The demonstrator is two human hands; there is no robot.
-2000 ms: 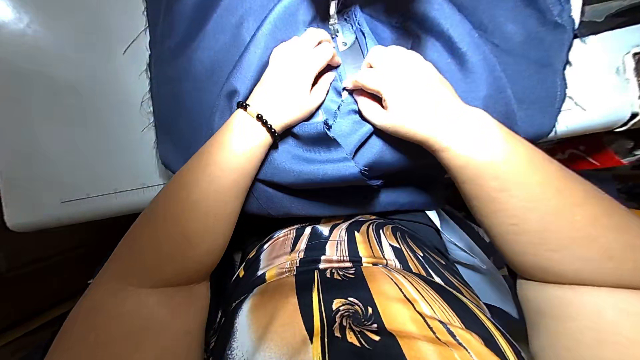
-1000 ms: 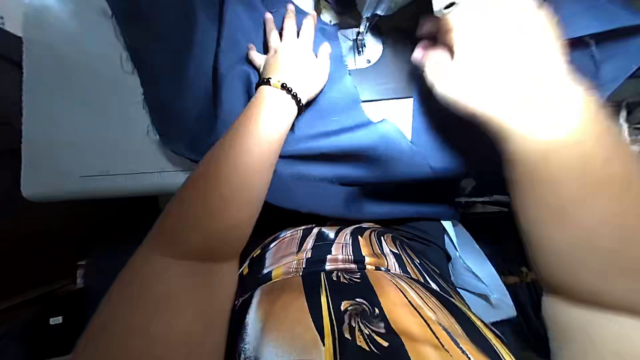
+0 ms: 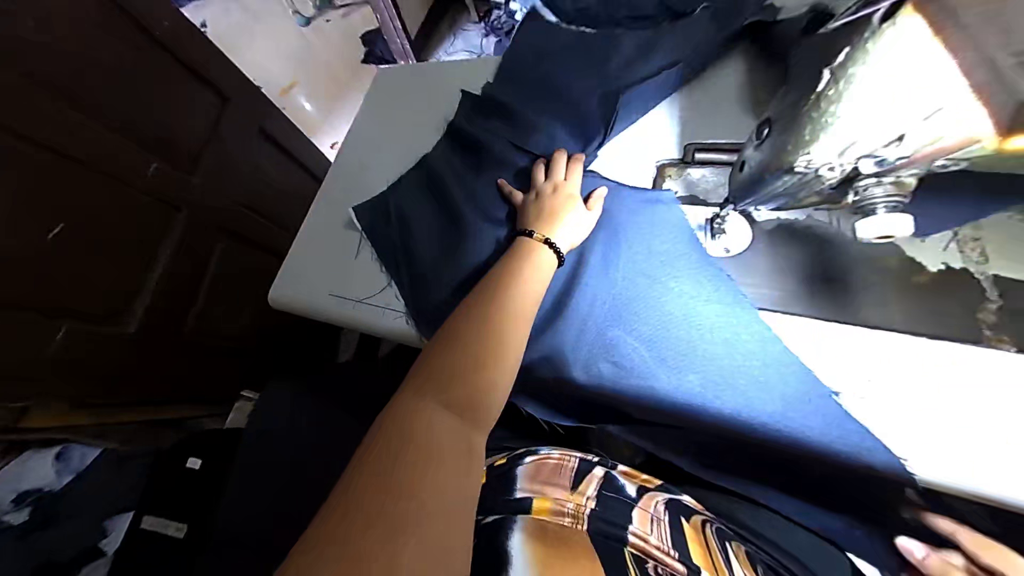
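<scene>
A large piece of navy blue fabric (image 3: 640,312) with frayed edges lies over the sewing table and hangs past its front edge. My left hand (image 3: 554,204), a beaded bracelet on its wrist, rests flat on the fabric with its fingers spread. At the bottom right corner, partly cut off by the frame, my right hand (image 3: 956,548) is at the fabric's lower corner; its grip is blurred and unclear. The sewing machine (image 3: 864,136) stands to the right of the cloth, its round needle plate (image 3: 728,233) just beyond the fabric's edge.
The pale tabletop (image 3: 336,264) has a rounded front left corner. More dark fabric (image 3: 632,16) lies at the back. A dark wooden panel (image 3: 120,184) stands at the left, and cloth scraps (image 3: 56,480) lie at the lower left.
The view has swung left. My right hand has moved from beside the machine to the fabric's lower right corner. The fabric lies more spread out than two seconds ago, when both hands were together on it.
</scene>
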